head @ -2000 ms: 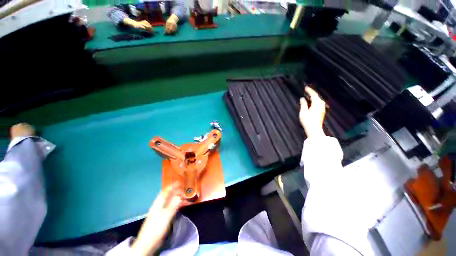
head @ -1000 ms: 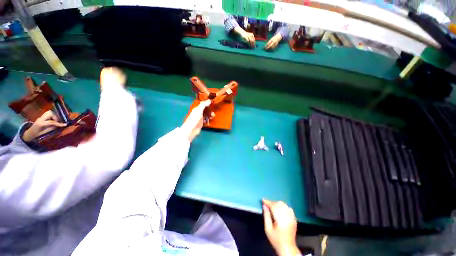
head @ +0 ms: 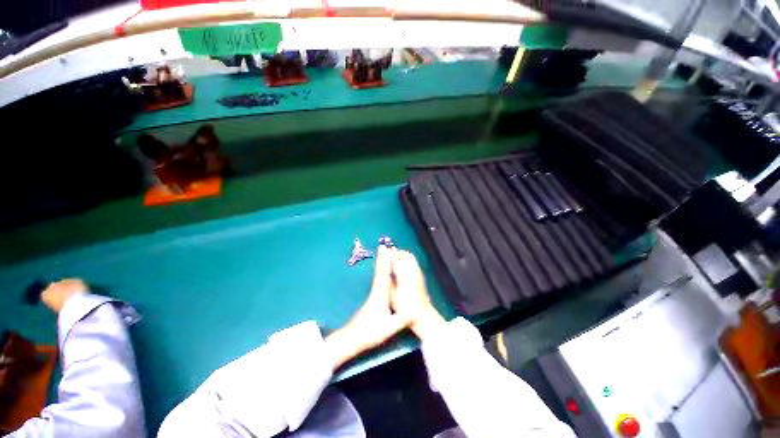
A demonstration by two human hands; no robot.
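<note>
My left hand (head: 373,304) and my right hand (head: 412,295) are close together above the front of the teal mat, fingers pointing away from me. Whether they hold anything small cannot be told. Just beyond the fingertips lies a small silver part (head: 386,241), partly covered. A silver three-arm hub (head: 358,252) lies on the mat to its left. The black ribbed parts tray (head: 479,231) is to the right of my hands, with several black legs (head: 547,195) in its far grooves.
An orange-brown fixture (head: 184,184) stands on the dark green conveyor at back left. A neighbour's hand (head: 67,292) and sleeve are at far left, near another fixture (head: 26,376). The machine front (head: 633,342) with a red emergency stop (head: 628,425) is at right. More fixtures stand across the line.
My left hand has let go of the orange-brown fixture and come back beside my right hand. The fixture now stands on the conveyor. The view has turned right, and the neighbour's hand has moved.
</note>
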